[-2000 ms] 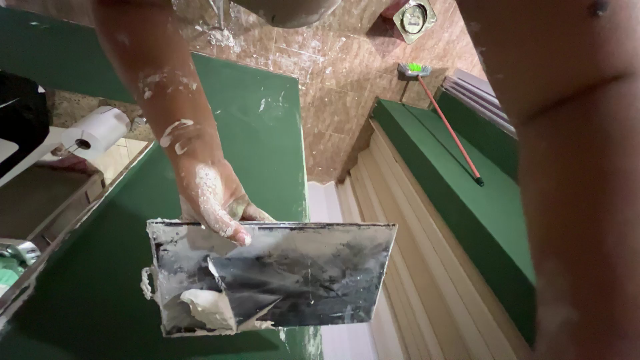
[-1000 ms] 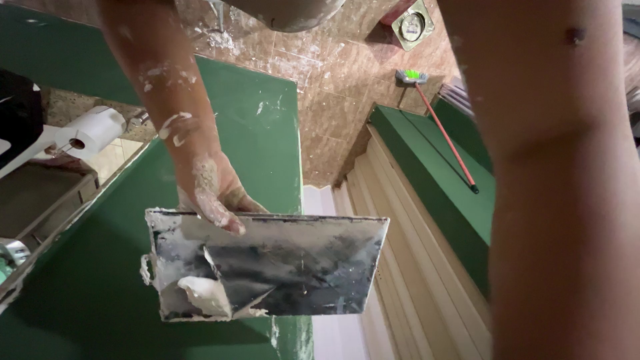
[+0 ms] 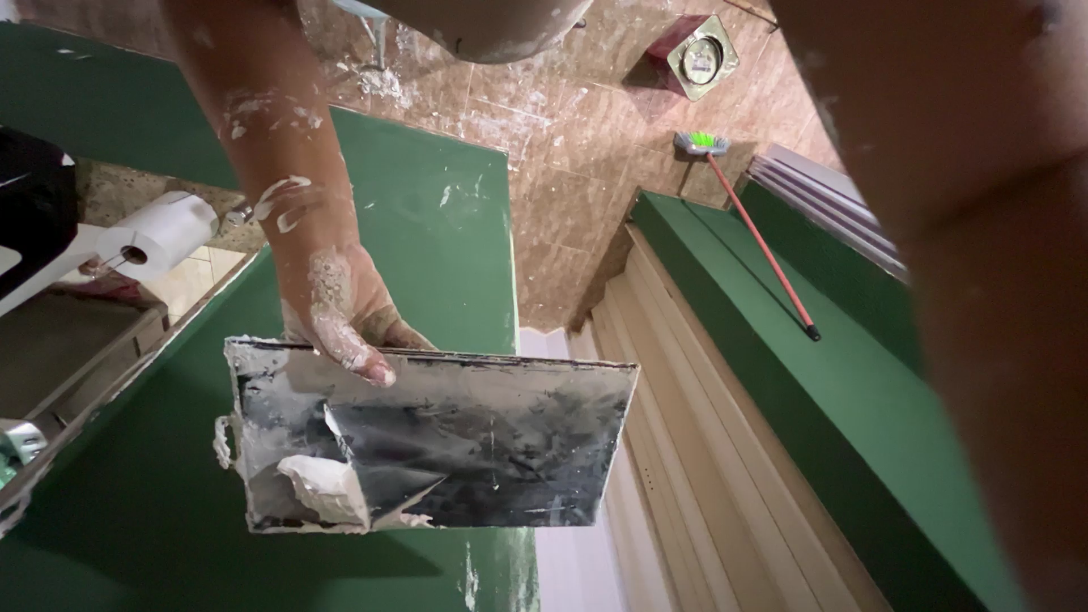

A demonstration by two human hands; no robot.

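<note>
My right hand (image 3: 344,319), streaked with white compound, comes in from the upper left. It pinches the edge of a flat rectangular plate (image 3: 476,438), thumb on the visible face and fingers behind. A lump of white compound (image 3: 323,487) sticks to the plate near its lower left corner, and more is smeared along the rims. The plate overlaps the green painted surface (image 3: 433,229) in the view; contact between them cannot be told. At the right, my left arm crosses the frame, close to the camera and blurred; the left hand lies outside the picture.
A square metal can (image 3: 702,59) stands on the splattered tiled floor (image 3: 552,208). A red-handled broom (image 3: 761,242) leans on a green surface at the right. Beige molding (image 3: 680,416) runs below it. A white paper roll (image 3: 161,234) hangs at the left, near the green edge.
My left arm swung inward, then back outward toward the right side of the view. My right hand keeps its hold on the plate, with only a slight shift in the view.
</note>
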